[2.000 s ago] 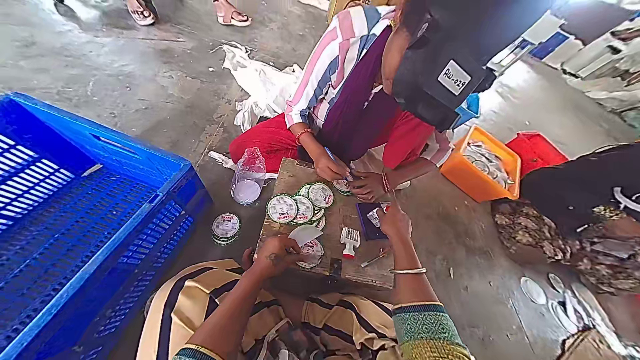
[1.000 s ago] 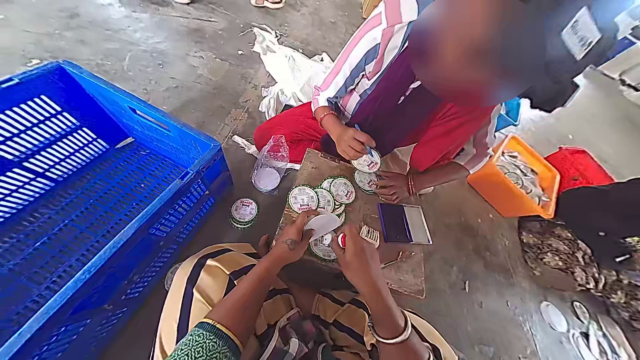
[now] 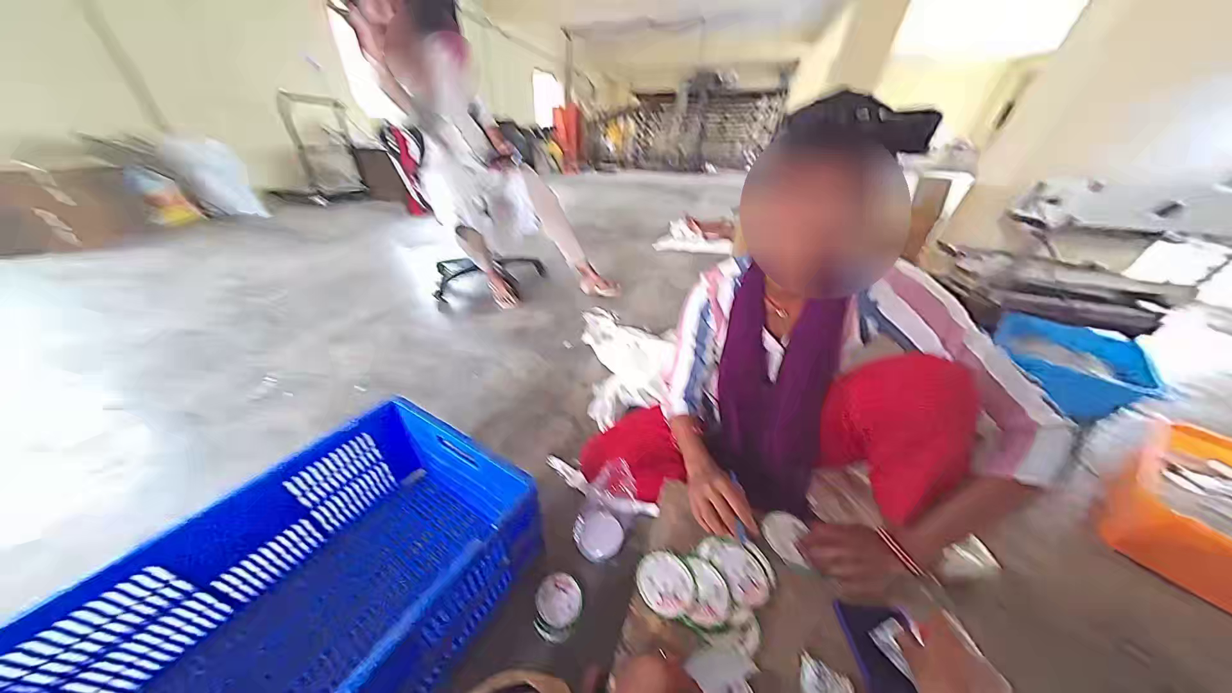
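At the bottom edge, my left hand (image 3: 654, 674) is mostly cut off, its fingers at a plain whitish disc (image 3: 720, 668). My right hand (image 3: 948, 656) pinches a small whitish piece (image 3: 891, 643), blurred, over a dark flat pad with a purple edge (image 3: 861, 621). Several round printed discs with green rims (image 3: 666, 583) lie overlapping on a low wooden board (image 3: 640, 626). Another small white printed item (image 3: 824, 674) lies between my hands, partly cut off. Across the board, a co-worker's hand (image 3: 717, 499) holds a blue pen beside a pale disc (image 3: 785, 537).
A blue perforated crate (image 3: 385, 616) stands at left. Beside the board are stacked discs (image 3: 558, 602) and a clear plastic bag with pale discs (image 3: 599, 534). The co-worker (image 3: 784, 385) sits opposite. Orange (image 3: 1169, 539) and blue (image 3: 1078, 366) bins stand right; another person (image 3: 481, 183) sits behind.
The view has tipped up strongly. My right hand, which held a red-and-white item near the disc a second ago, is now over the dark pad.
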